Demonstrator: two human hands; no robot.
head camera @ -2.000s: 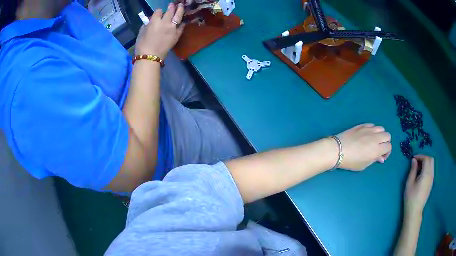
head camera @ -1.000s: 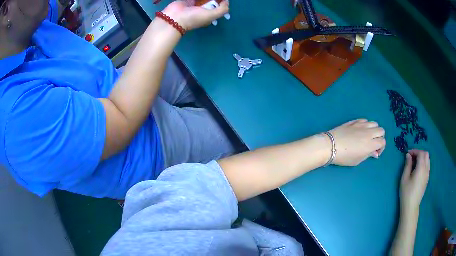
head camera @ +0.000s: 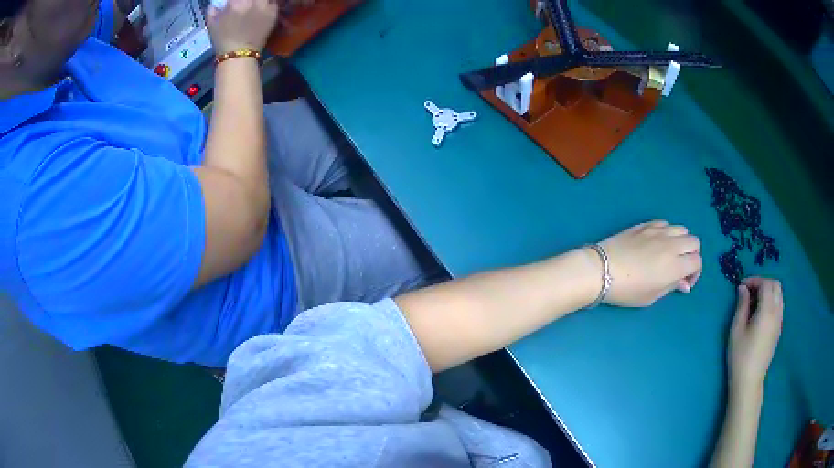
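A loose pile of small black parts (head camera: 739, 215) lies on the green bench at the right. My right hand (head camera: 761, 311) rests at the near end of the pile, thumb and fingers close together at the parts; whether it holds one is hidden. My left hand (head camera: 651, 262), with a bracelet at the wrist, lies on the bench left of the pile, fingers curled; what is under the fingers cannot be seen. A black three-arm frame (head camera: 576, 58) sits on a reddish-brown jig (head camera: 585, 137) with white upright tabs, beyond my hands.
A silver three-arm piece (head camera: 445, 120) lies on the green bench (head camera: 512, 215) left of the jig. A person in a blue shirt (head camera: 110, 219) sits at the left, a hand at another brown jig (head camera: 311, 23). A control box (head camera: 178, 32) stands behind. Part of another jig (head camera: 812, 450) shows bottom right.
The neighbour's hand and the brown jig there have shifted toward the upper left. The whole view has shifted slightly. My two hands stay in nearly the same place by the pile.
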